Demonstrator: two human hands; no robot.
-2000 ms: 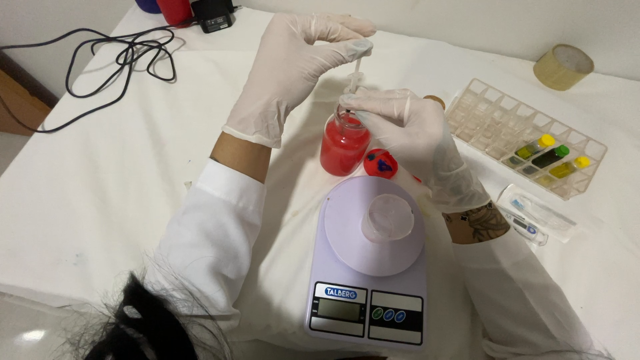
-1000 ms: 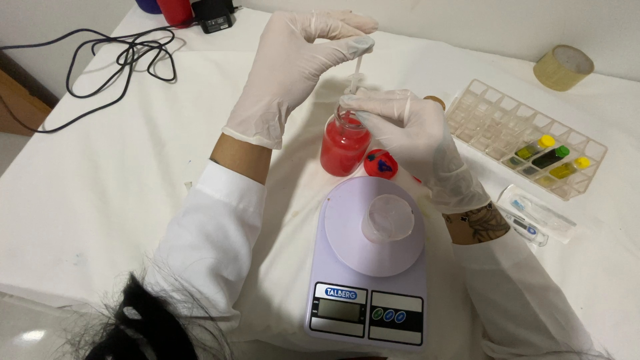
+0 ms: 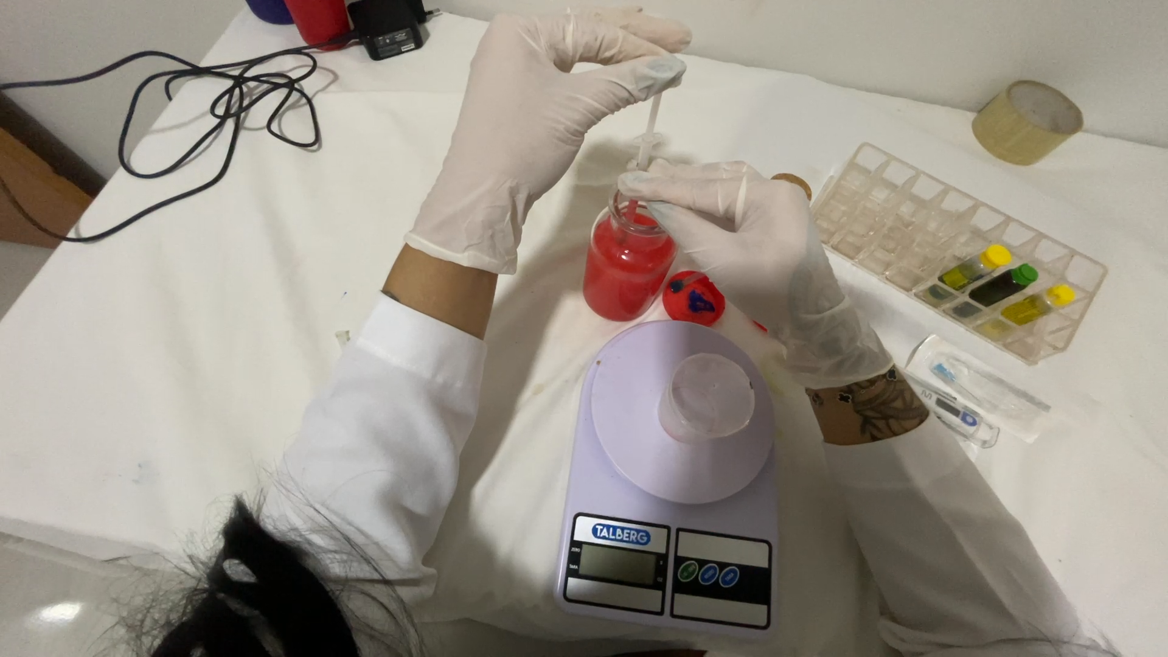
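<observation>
My gloved left hand [image 3: 547, 119] pinches the top of the plunger of a clear plastic syringe [image 3: 646, 151]. The fingertips of my gloved right hand [image 3: 739, 219] hold the syringe's barrel at the mouth of a glass jar [image 3: 625, 274] of red liquid. The syringe's lower end is inside the jar's neck, partly hidden by my fingers. Beside the jar lies a red cap [image 3: 694, 298] with dark blue stains. Nearer to me stands a lilac Talberg kitchen scale [image 3: 630, 465] with a translucent plastic cup [image 3: 707, 401] on its round platform.
At the right are a clear plastic rack [image 3: 967, 228] with several capped vials, a roll of tape [image 3: 1027, 123] and a digital thermometer [image 3: 958, 415] beside a clear wrapper. A cork [image 3: 792, 185] shows behind my right hand. Black cable [image 3: 228, 100] and a power adapter [image 3: 391, 27] lie at the upper left.
</observation>
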